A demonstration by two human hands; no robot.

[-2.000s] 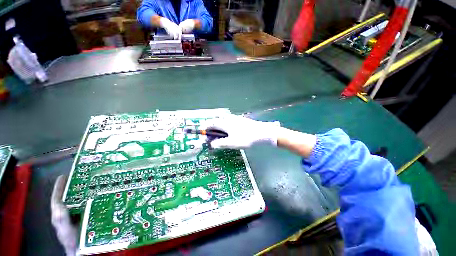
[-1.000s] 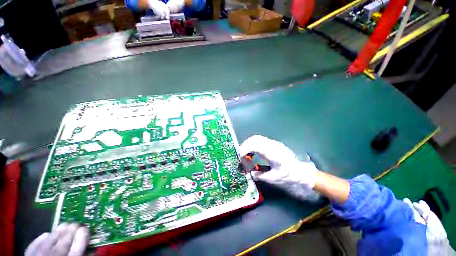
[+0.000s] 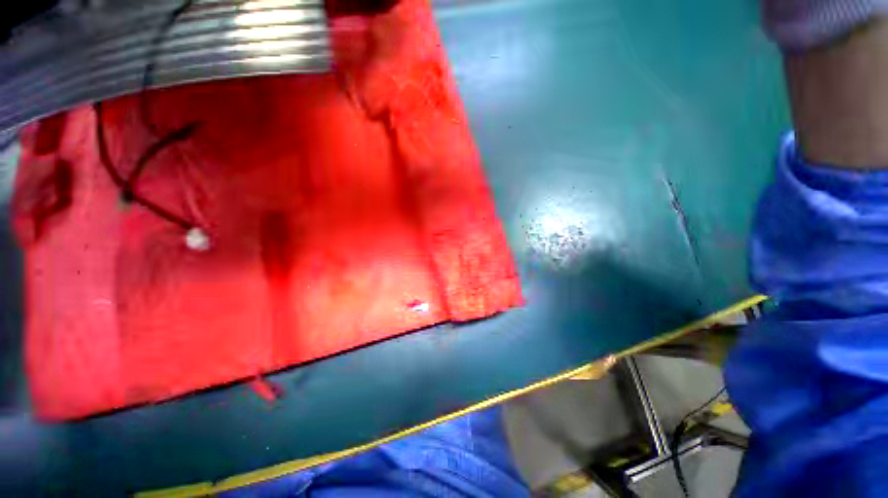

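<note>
A bright red pad (image 3: 331, 233) lies creased on the green bench mat in front of me. A silvery ribbed metal piece (image 3: 224, 44) is over its far side, cut off by the top left edge. A dark cable with a white connector end (image 3: 198, 239) hangs from it over the pad. Of my right hand (image 3: 823, 21) only the glove's cuff shows at the top right corner, right of the pad; its fingers are out of the picture. My left hand is not in view. The cutters are not in view.
The green mat (image 3: 604, 126) extends right of the pad, with small specks on it. Yellow tape (image 3: 458, 413) runs along the near bench edge. Below are blue clothing (image 3: 438, 462), a metal stand (image 3: 643, 409) and a black cable on the floor.
The view has turned down and closer. The board's green face no longer shows and the red pad is uncovered. My right hand has moved to the upper right edge; my left hand has left view.
</note>
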